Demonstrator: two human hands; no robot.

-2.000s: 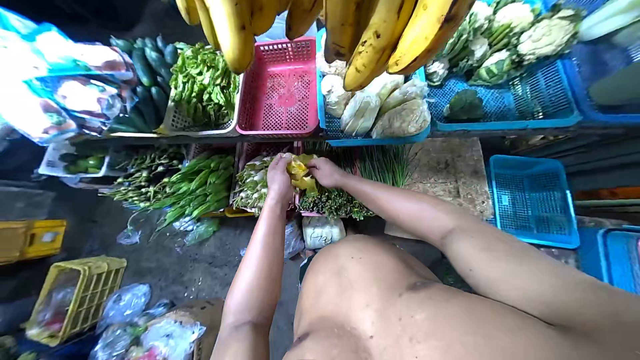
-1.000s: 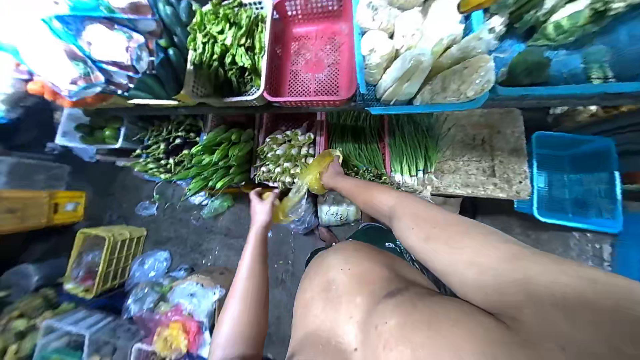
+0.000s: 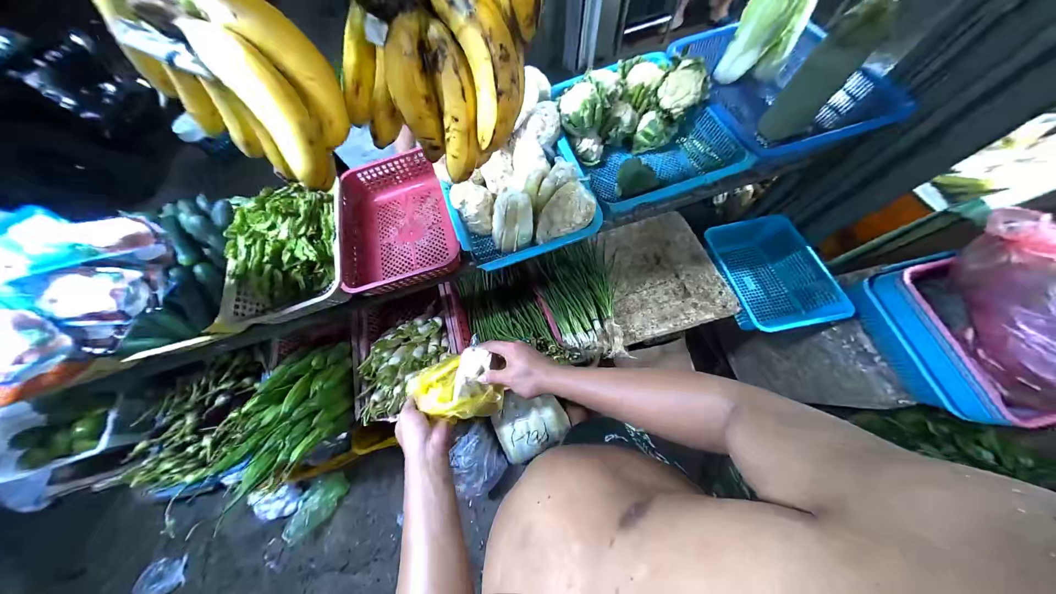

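A yellow plastic bag (image 3: 454, 391) is bunched between my hands, over the edge of the lower shelf. My left hand (image 3: 422, 426) holds it from below on its left side. At its upper right, my right hand (image 3: 520, 369) grips a whitish part; whether this is bag or contents I cannot tell. Just behind the bag lie small pale vegetables with green stems (image 3: 404, 359) in a red crate. Bundles of thin green stalks (image 3: 577, 301) lie beyond my right hand. A whitish wrapped container with writing (image 3: 532, 427) is below that hand.
Banana bunches (image 3: 450, 74) hang in front of the upper shelf. That shelf carries a pink basket (image 3: 396, 223) and a blue basket of wrapped pale vegetables (image 3: 524, 198). A blue basket (image 3: 780, 272) sits at right. Long green pods (image 3: 289, 412) overhang the lower shelf at left.
One second ago my hands were apart, with yellow plastic at each; now they are close together at one bunched yellow bag. The view has shifted, with the hanging bananas back in sight.
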